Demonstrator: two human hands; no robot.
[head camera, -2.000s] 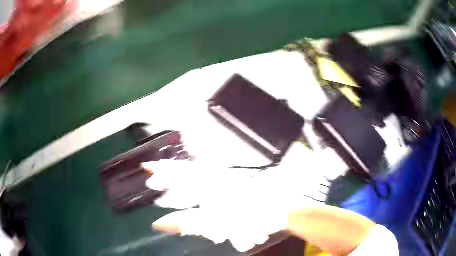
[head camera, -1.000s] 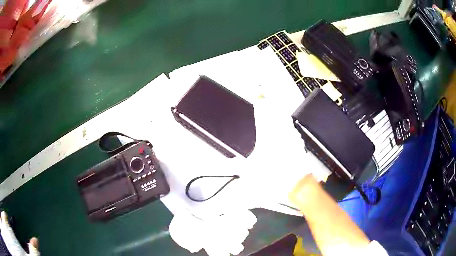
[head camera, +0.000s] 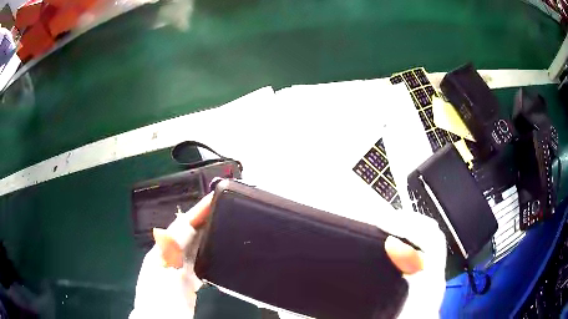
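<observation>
A black speaker is held up close in front of me, tilted down to the right, its plain dark face towards me. My left hand, in a white glove with bare fingertips, grips its left end. My right hand, gloved with the thumb tip bare, grips its right end. The fingers behind the speaker are hidden. Another speaker with a wrist strap lies on the green bench behind my left hand. White paper lies beyond the held speaker.
A black speaker lies at the right on the paper. More black devices lie behind it, beside a black sticker sheet with yellow grid. A smaller grid piece lies mid-paper. A blue crate is at lower right. A pale rail crosses the bench.
The speaker from the middle of the paper is now held in both my hands. The small grid piece now shows where it lay. The view has shifted.
</observation>
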